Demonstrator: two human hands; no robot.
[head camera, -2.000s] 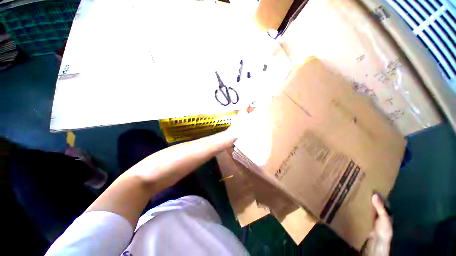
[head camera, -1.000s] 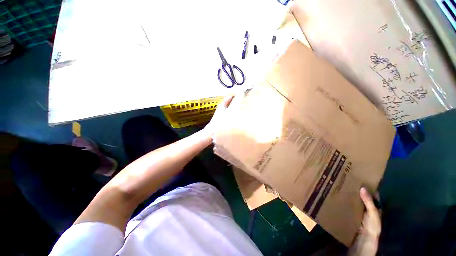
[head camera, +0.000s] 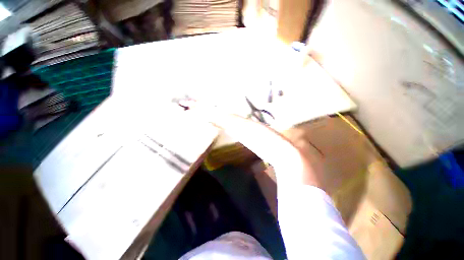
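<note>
A stack of flat cartons lies at the left, over the table's front edge, its top washed out by glare. Two dark bars show on its print. My right forearm crosses the view from the lower right, and my right hand is at the stack's right corner, blurred and bleached, so its fingers and grip cannot be made out. My left hand is not visible. Scissors lie on the table just beyond my right forearm, with a dark marker beside them.
Other tan cartons with a yellow strap lie at the lower right. A large brown carton stands at the right. A yellow basket is under the table edge. A green crate and piled cardboard are beyond the table. A blue bin is far right.
The carton stack has gone from the right, between both hands, to the left side of the table. My right arm now reaches leftward across the view; my left hand has left sight. The view has shifted.
</note>
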